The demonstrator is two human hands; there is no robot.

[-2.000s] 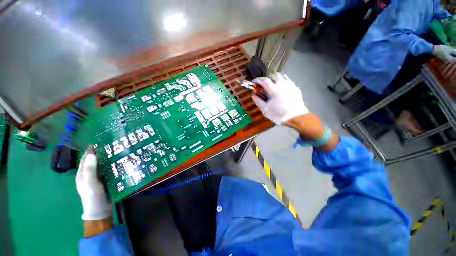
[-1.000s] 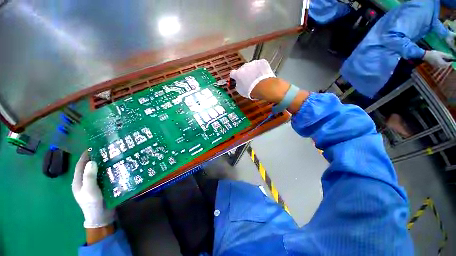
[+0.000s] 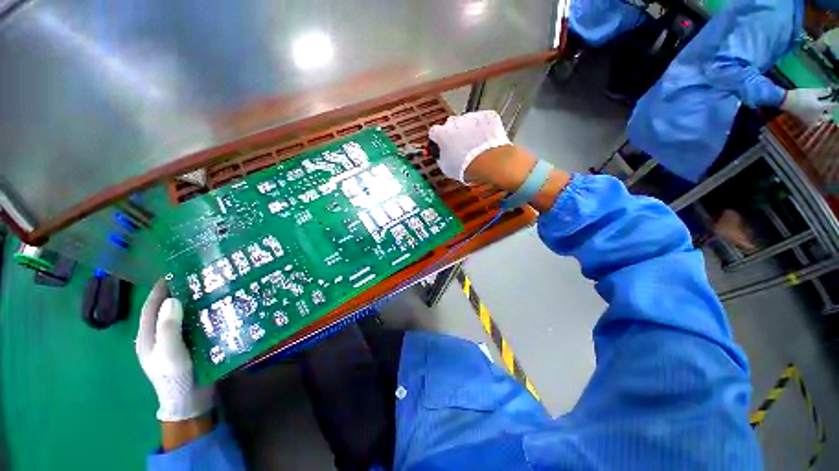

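A large green printed circuit board (image 3: 313,241) with silvery solder pads lies on the orange-brown slotted grate (image 3: 430,112). My left hand (image 3: 168,345), in a white glove, holds the board's left edge near its lower left corner. My right hand (image 3: 467,147), in a white glove, is closed around the flush cutters (image 3: 432,150), beside the board's upper right edge. The cutters' metal jaws point left towards the board edge. Most of the handles are hidden in the glove, and whether the jaws are open is too small to tell.
A big greyish translucent panel (image 3: 230,83) with a red-brown edge hangs over the grate's back. A black block (image 3: 106,301) and blue items lie on the green bench (image 3: 55,386) at left. A person in blue (image 3: 713,92) works at the upper right. Yellow-black tape marks the floor.
My right hand has moved left and slightly up with the cutters, closer to the board's upper right edge. My left hand still holds the board, which has barely shifted.
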